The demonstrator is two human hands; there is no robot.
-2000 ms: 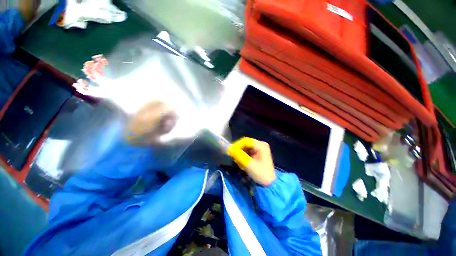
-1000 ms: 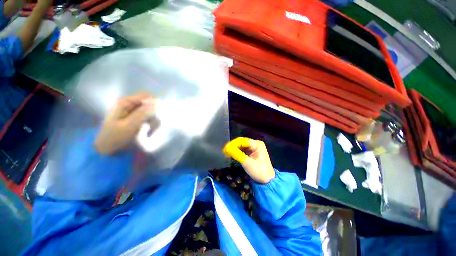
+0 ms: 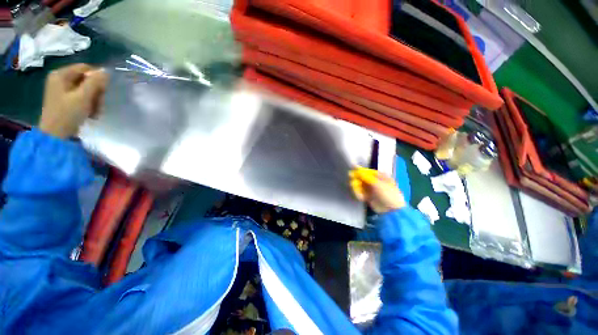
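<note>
A wide, shiny clear protective film is stretched between my hands, over the white work mat. My left hand is closed at the film's far left end. My right hand, with yellow finger cots, pinches the film's right edge. The black display panel shows only as a narrow dark strip past the film's right edge; the film covers the rest. A blue squeegee lies right of the mat, partly behind my right hand.
Stacked red foam trays stand behind the mat. White wipes and a clear container lie to the right. More film and a white cloth lie at the back left. Red tray edges show at the lower left.
My left hand has moved far left and up, and my right hand to the right. The film, bunched and blurred before, is now drawn out flat across the mat and over the panel.
</note>
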